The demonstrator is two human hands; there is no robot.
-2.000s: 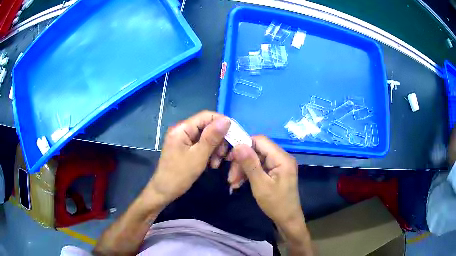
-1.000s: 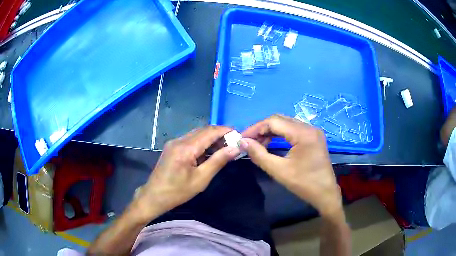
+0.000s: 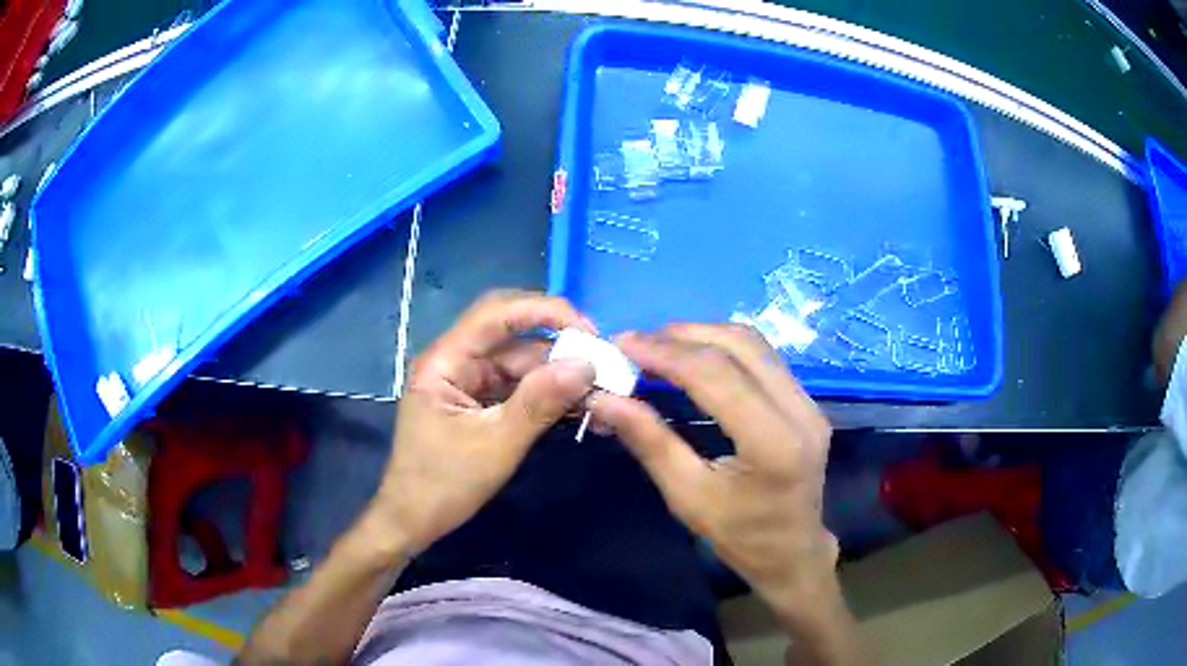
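Observation:
A white plastic housing (image 3: 596, 360) is held between both hands just in front of the bench edge. A thin pale stem (image 3: 583, 424) points down from it. My left hand (image 3: 475, 403) grips its left end between thumb and fingers. My right hand (image 3: 736, 449) has thumb and fingertips on its right end. The fingers hide part of the housing. The right blue tray (image 3: 985, 247) holds clear plastic covers (image 3: 657, 154), clear rounded frames (image 3: 911, 312) and a few white pieces (image 3: 751, 104).
The left blue tray (image 3: 260, 289) lies angled over the bench edge, with white units (image 3: 113, 392) in its near-left corner. A white T-shaped piece (image 3: 1006, 215) and white block (image 3: 1065, 253) lie right of the right tray. A co-worker's sleeve (image 3: 1156, 520) is at far right.
The housing has been turned, showing a broad white face and the stem pointing down. My right hand has shifted slightly left and lower since one second ago.

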